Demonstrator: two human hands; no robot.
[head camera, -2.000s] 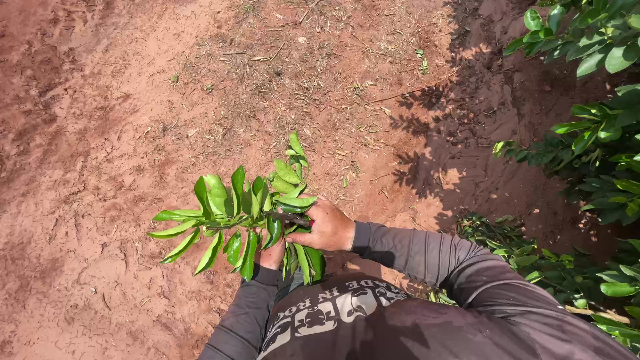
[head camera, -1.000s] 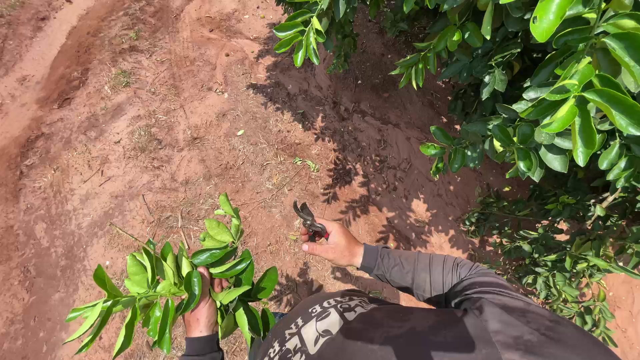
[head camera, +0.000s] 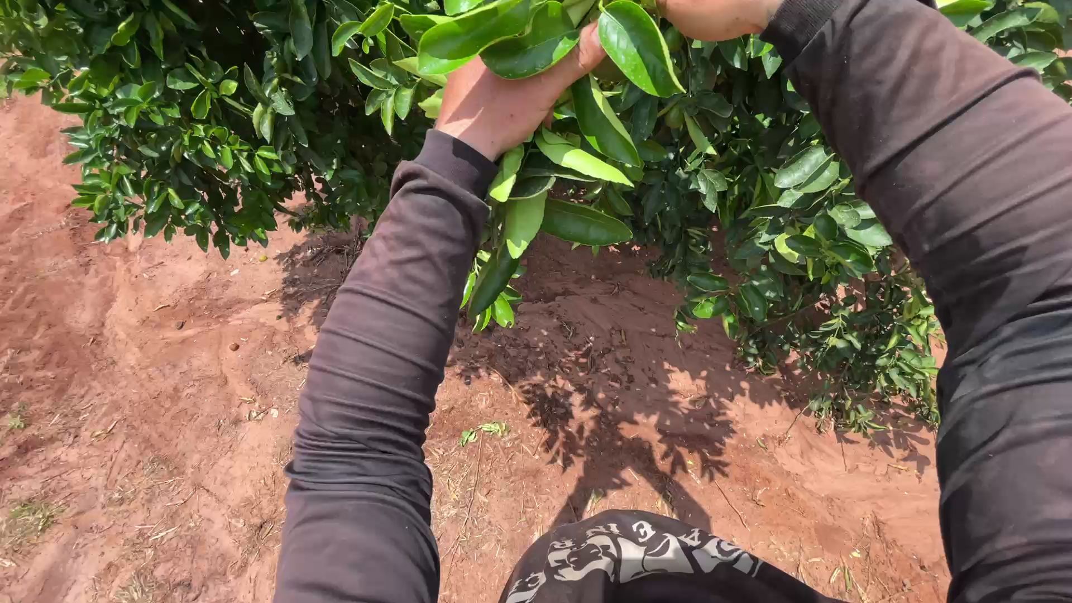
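Both arms reach up to the top of the head view. My left hand (head camera: 511,96) is closed around a bunch of leafy green cuttings (head camera: 578,159), whose long leaves hang below the wrist and cover part of the fingers. Just right of it, my right hand (head camera: 716,15) is cut off by the top edge among the leaves. Its fingers are hidden, and whether it holds anything cannot be told. No pruning shears show in this view.
A dense, leafy tree (head camera: 201,126) spans the upper part of the view, its low branches (head camera: 871,360) drooping at the right. Below lies reddish bare soil (head camera: 167,402) with dry twigs, a few fallen leaves (head camera: 484,432) and shadows.
A second ago my right hand held pruning shears low over the soil, with the cuttings in my left hand. Both hands have since risen to the tree's foliage. The view has swung toward the tree.
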